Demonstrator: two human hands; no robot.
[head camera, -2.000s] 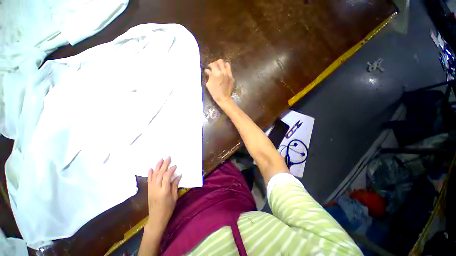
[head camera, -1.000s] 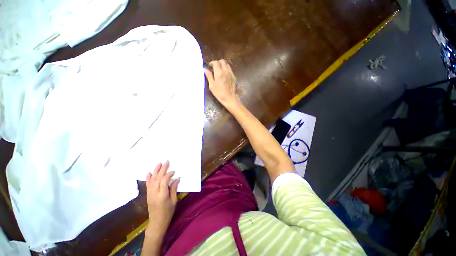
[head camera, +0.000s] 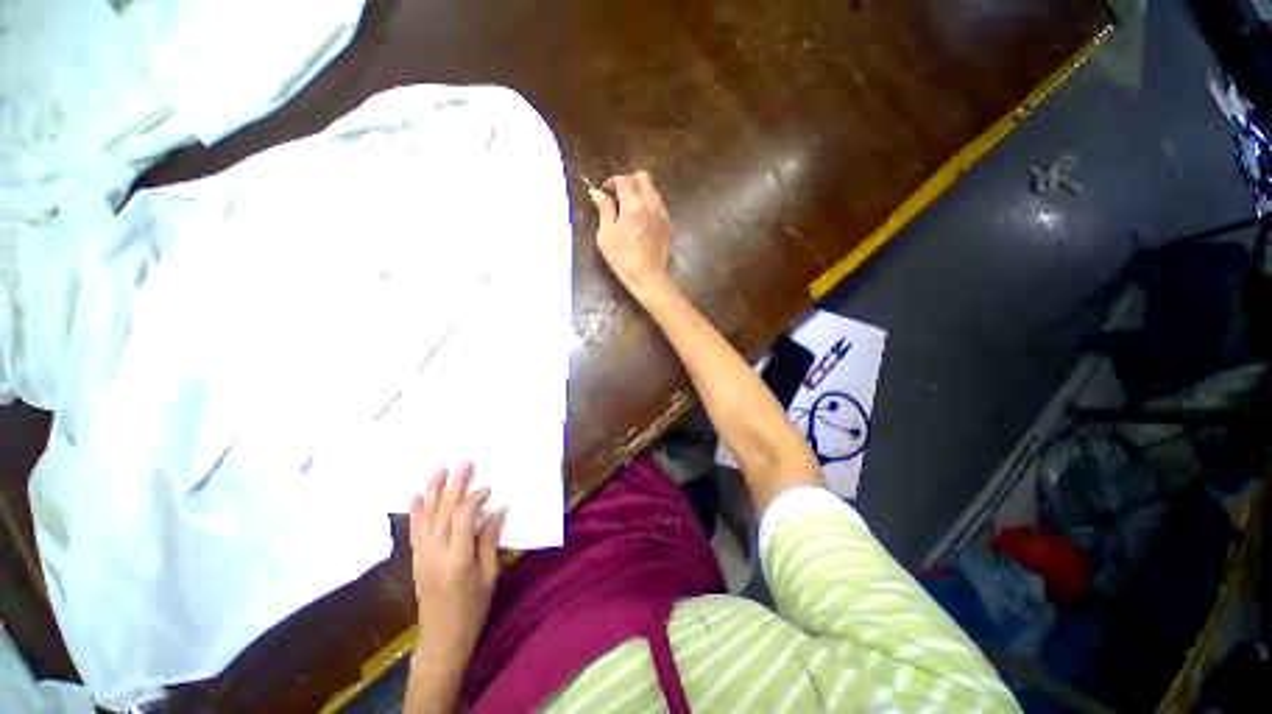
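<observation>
A large bright white garment (head camera: 321, 307) lies spread on the brown table, its straight right side running down to the front edge. My left hand (head camera: 453, 537) lies on the garment's lower edge near the table edge, fingers extended and slightly apart. My right hand (head camera: 635, 230) is just right of the garment's upper right side, clear of the cloth. Its fingers are curled with thumb and index close together. A tiny pale speck or thread shows at the fingertips; I cannot tell whether it is held.
More white cloth (head camera: 237, 63) is heaped at the upper left. The brown table (head camera: 725, 98) has a yellow edge. Below it, a white sheet (head camera: 862, 370) bears a black phone-like object (head camera: 787, 366), a small red and dark tool-like shape (head camera: 829, 363) and a looped cable (head camera: 840, 426).
My right hand has moved slightly right, away from the garment's side. The garment and my left hand sit slightly lower in the picture. My left hand stays on the lower edge.
</observation>
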